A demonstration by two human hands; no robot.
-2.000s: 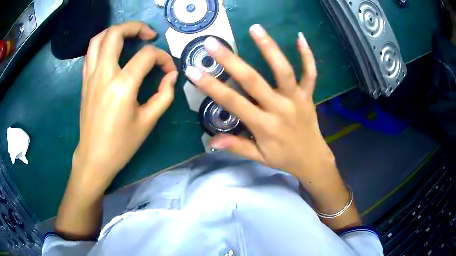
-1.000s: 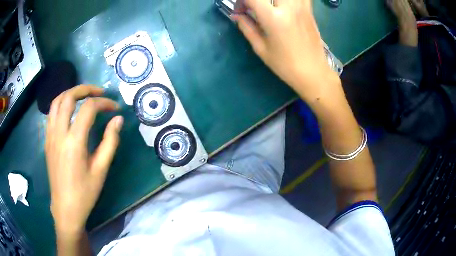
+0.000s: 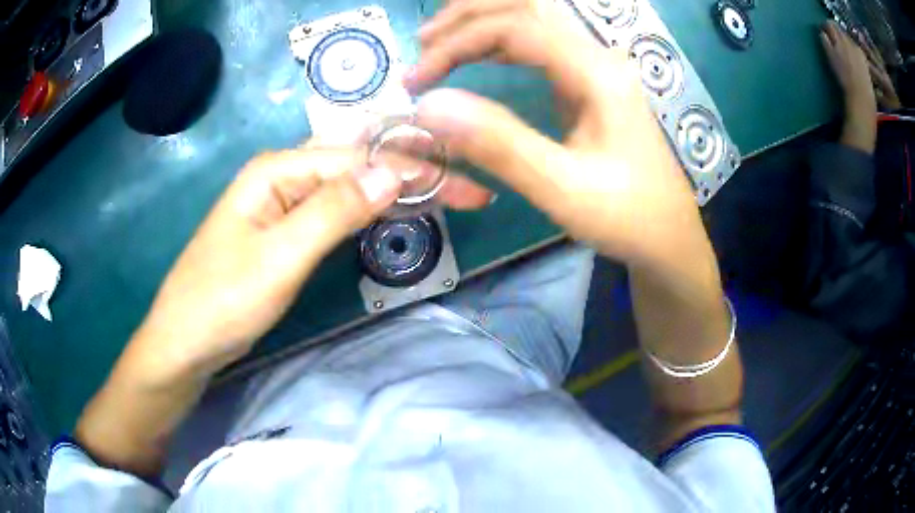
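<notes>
A thin clear, shiny ring (image 3: 409, 163) is held over the middle of a silver fixture plate (image 3: 414, 295). My left hand (image 3: 286, 215) pinches its left side between thumb and fingers. My right hand (image 3: 592, 150) is blurred, its thumb and a fingertip at the ring's right side; whether they grip it is unclear. On the plate, a round part with pale centre (image 3: 348, 65) sits at the far end and a black-rimmed round part (image 3: 399, 245) at the near end. The hands and ring hide the middle seat.
Silver plates with concentric circles (image 3: 657, 68) lie right. A black disc (image 3: 173, 82) and white scrap (image 3: 38, 279) lie left. A red knob (image 3: 38, 94) is on the machine at upper left. A small black round part (image 3: 733, 22) and another person's hand (image 3: 853, 80) are upper right.
My right hand has come back from the far right to the plate. My left hand has moved right and now pinches the ring. The view has shifted, so the plate shows further right.
</notes>
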